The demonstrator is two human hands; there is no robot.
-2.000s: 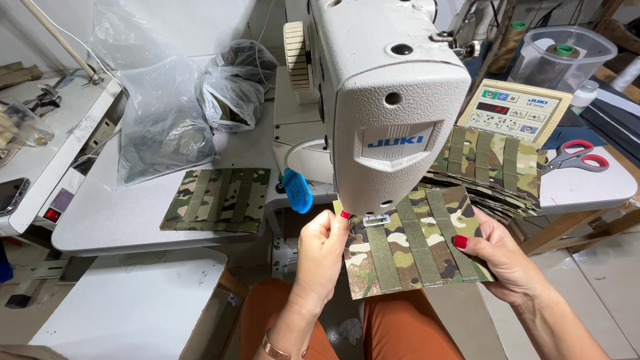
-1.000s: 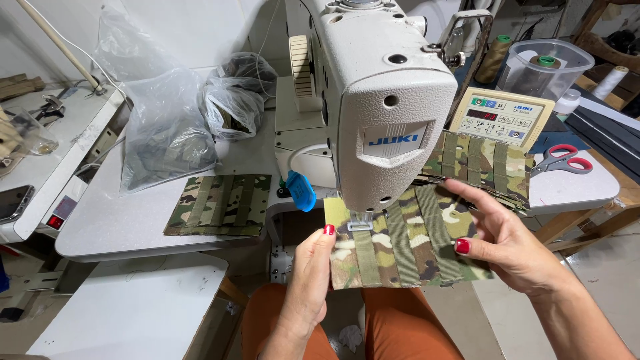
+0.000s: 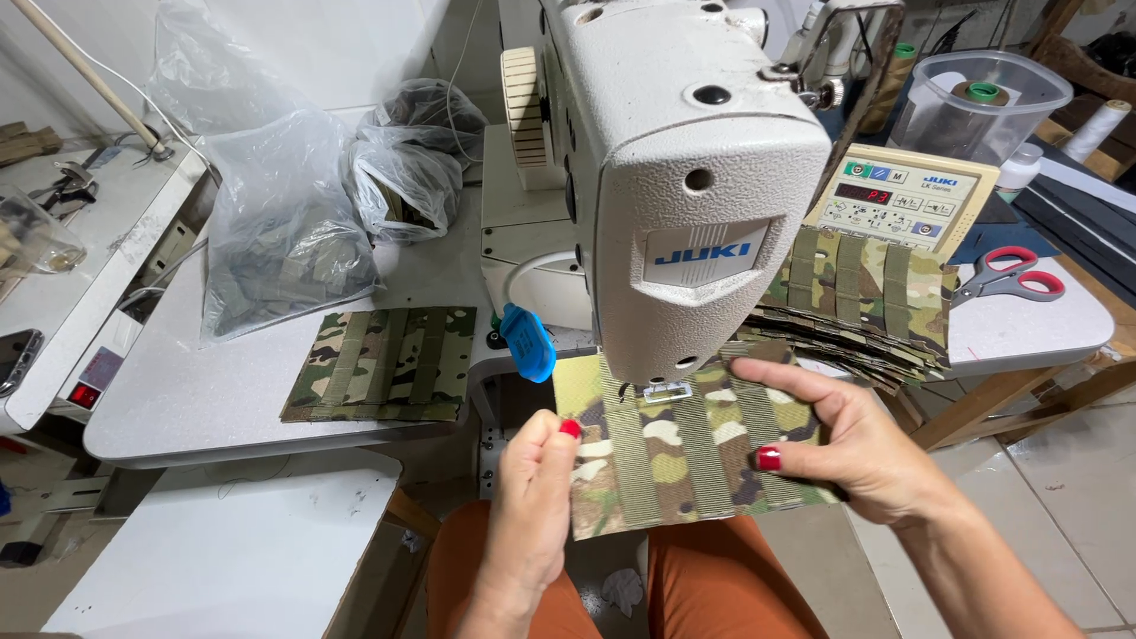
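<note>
Under the head of a white Juki sewing machine [image 3: 692, 204] lies a camouflage fabric panel [image 3: 661, 461] with several green webbing strips. My left hand [image 3: 532, 506] grips the panel's left edge between thumb and fingers. On its right part rests my right hand [image 3: 843, 435], thumb and index finger spread over the fabric, the other fingers partly hidden. A small metal presser clamp [image 3: 667, 393] sits on the panel beside a strip; the needle is hidden. Further left, another such panel [image 3: 382, 364] lies on the white table. A stack of similar panels [image 3: 865, 302] is at the right.
Red-and-gray scissors [image 3: 1012, 273] lie right of the stack, near the control panel [image 3: 905, 195]. Behind are a clear plastic tub [image 3: 976, 106] and thread cones. Plastic bags [image 3: 284, 240] stand at the left rear. A blue tag-like piece [image 3: 528, 343] hangs beside the machine head.
The panel in my hands has shifted left under the machine head since the earliest frame, and its tilt has changed. My right hand has moved up from the panel's right edge onto its top.
</note>
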